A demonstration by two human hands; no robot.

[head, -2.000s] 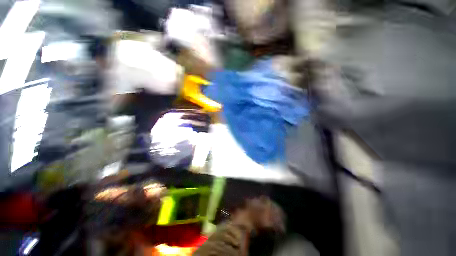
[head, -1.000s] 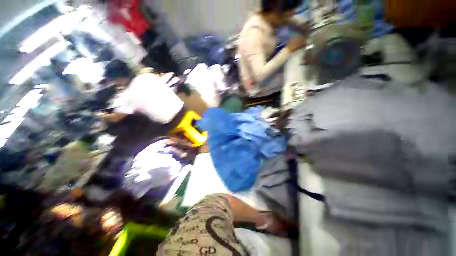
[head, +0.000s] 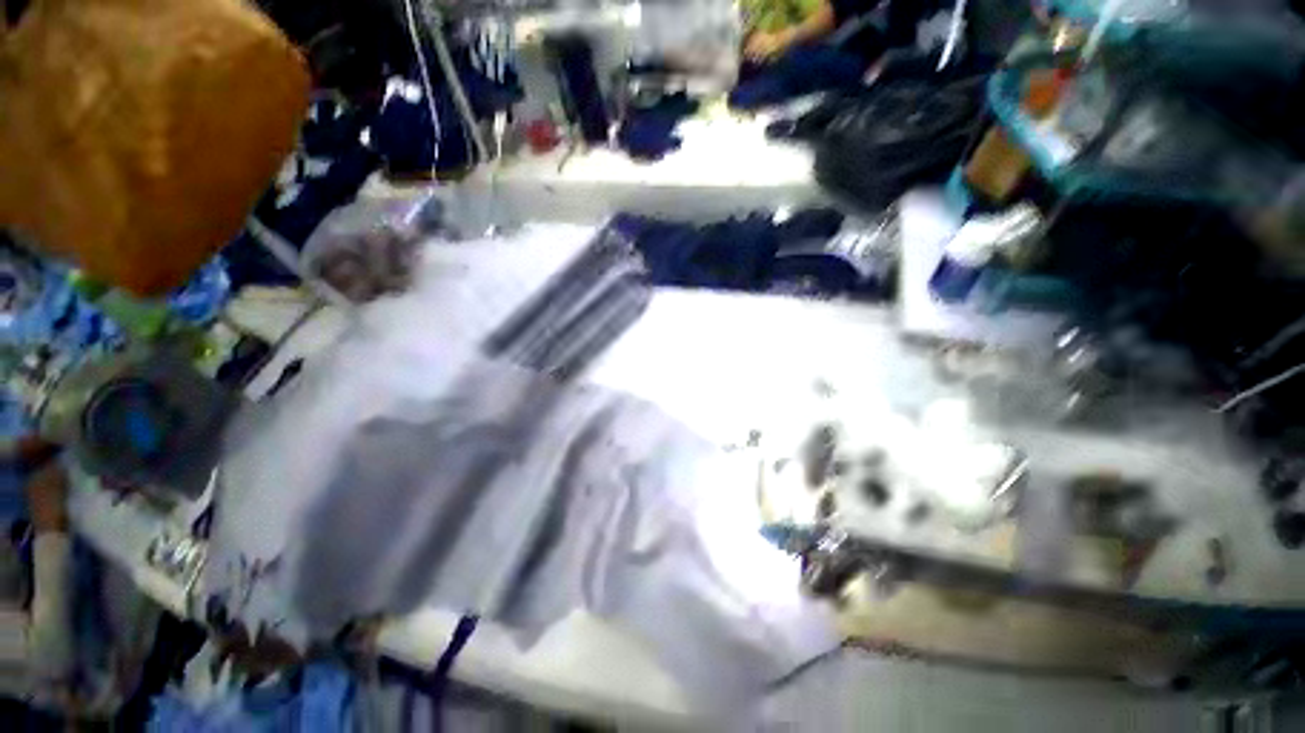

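Observation:
Light grey cloth panels (head: 573, 501) lie spread and wrinkled on the white table (head: 616, 666), left of the sewing machine. A grey striped, layered piece (head: 575, 308) lies behind them. The white industrial sewing machine (head: 945, 480) with dark round knobs stands at the right; its details are blurred. Neither of my hands can be made out in the picture.
An orange-brown bulky object (head: 150, 136) fills the upper left. A round grey fan-like object (head: 143, 423) is at the left edge. Blue cloth (head: 258, 702) hangs low at the left. Dark cloth (head: 744, 251) lies at the table's back. Part of a person shows at the far left.
The view has swung right, from the floor and blue heap to the table and machine. The patterned sleeve and hand low in the earlier frame are gone from view.

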